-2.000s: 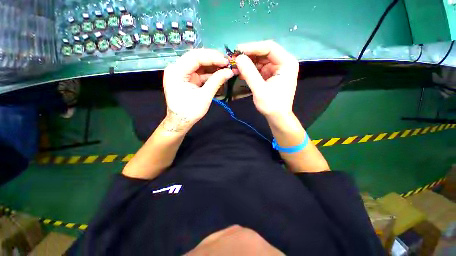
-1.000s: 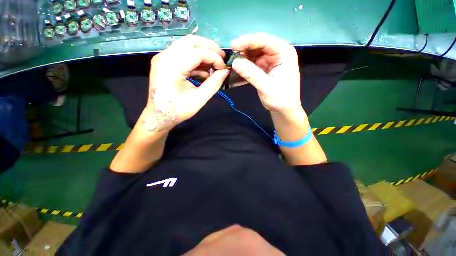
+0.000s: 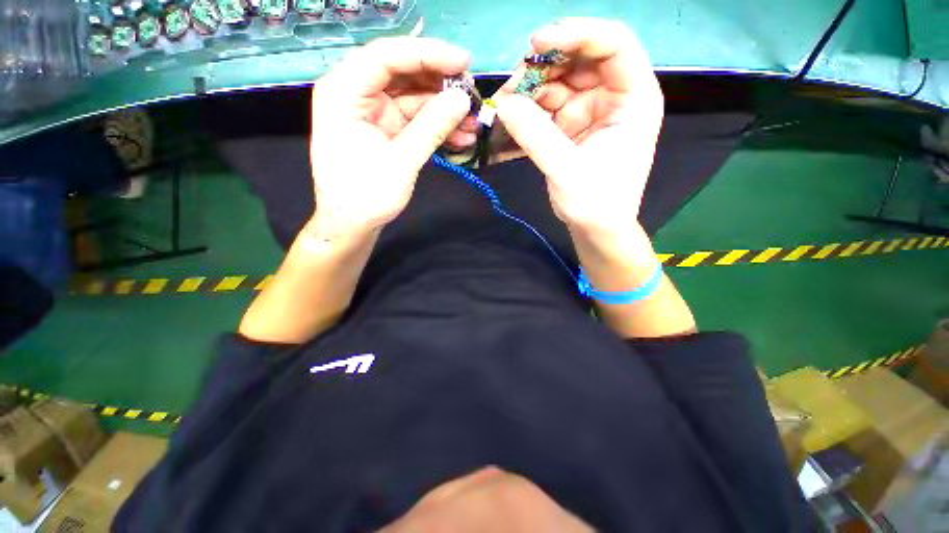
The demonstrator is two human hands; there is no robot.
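My left hand (image 3: 380,135) pinches a small part with silvery and dark bits (image 3: 459,85) between thumb and fingers. My right hand (image 3: 593,130) pinches a small green circuit board (image 3: 532,83) with a dark piece at its upper right. A small white and yellow bit (image 3: 487,110) shows between the two hands, beside my right thumb tip; I cannot tell which part it belongs to. Both hands are at the bench edge, above the lap. The fingers hide much of both parts.
The green bench (image 3: 708,47) has a curved front edge. A clear blister tray (image 3: 271,29) with rows of green modules is at the upper left, beside stacked clear trays (image 3: 42,62). A blue cord (image 3: 473,179) runs to the blue wrist strap (image 3: 624,288). A dark cable crosses the bench at right.
The right hand has moved up and right, opening a gap between the hands. The green board is now more visible in it. The blister tray has shifted further up out of the picture.
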